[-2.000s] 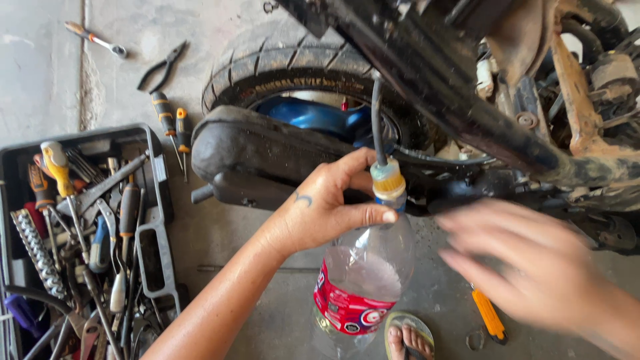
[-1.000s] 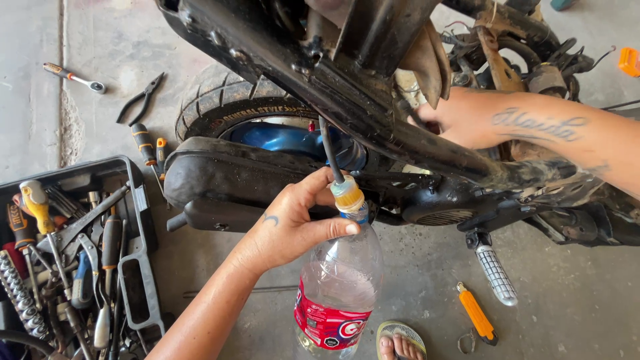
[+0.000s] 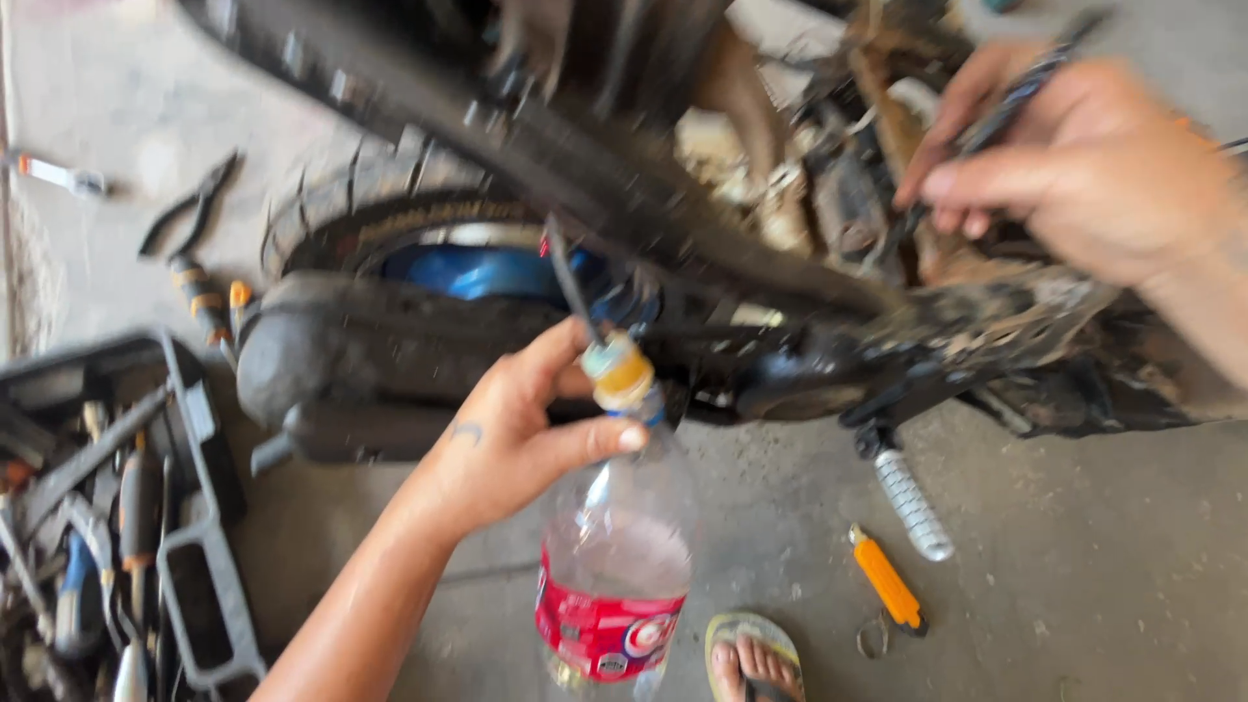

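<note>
My left hand [image 3: 526, 429] grips the neck of a clear plastic bottle [image 3: 619, 556] with a red label. A dark hose [image 3: 570, 283] runs up from the yellow and pale green fitting [image 3: 619, 366] on its mouth. My right hand [image 3: 1053, 166], at the upper right, holds a thin dark tool or rod [image 3: 1029, 88], blurred, over the exposed motorcycle frame [image 3: 907, 117]. Behind the bottle lie the rear tyre [image 3: 331, 195], the blue wheel rim [image 3: 448, 270] and a long black cover [image 3: 361, 331].
An open toolbox [image 3: 185, 419] full of tools stands at the lower left. Pliers [image 3: 195, 210], a screwdriver [image 3: 200, 292] and a ratchet [image 3: 58, 175] lie on the concrete. A footpeg [image 3: 912, 502], an orange-handled tool [image 3: 887, 585] and a sandalled foot [image 3: 751, 663] are at the lower right.
My right hand was reaching in among the frame parts a second ago. It is now raised with a thin dark object in it. My left hand has kept its grip on the bottle.
</note>
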